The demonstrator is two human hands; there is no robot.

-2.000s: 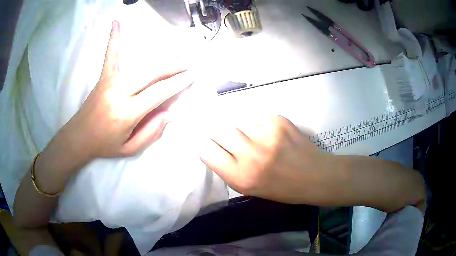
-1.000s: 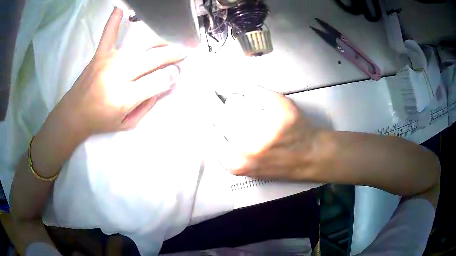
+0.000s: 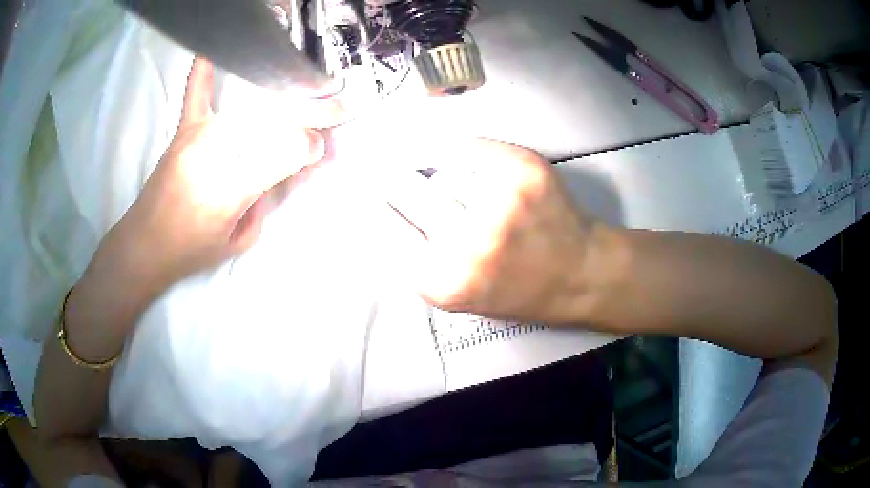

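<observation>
White fabric (image 3: 277, 353) lies over the left of the table and hangs over its front edge; its upper part is overexposed. My left hand (image 3: 215, 172) lies spread on the fabric, left of the needle area, index finger pointing up and partly under the pale machine head (image 3: 229, 38). My right hand (image 3: 501, 229) is curled with fingertips at the fabric's right side, below the needle area; glare hides what the fingers pinch. The presser foot area (image 3: 329, 48) is at the top, beside a ribbed brassy knob (image 3: 450, 67).
Pink-handled thread snips (image 3: 673, 93) lie right of the machine, blades toward upper left. Black looped handles (image 3: 682, 8) show at the top edge. Crumpled white strips with a printed label (image 3: 797, 143) lie at the right. A printed ruler (image 3: 496, 335) runs along the front table edge.
My right hand has moved up toward the needle area since the first frame, and its fingers stay curled. My left hand's fingers are now closer to the machine head. The machine head shows more in view.
</observation>
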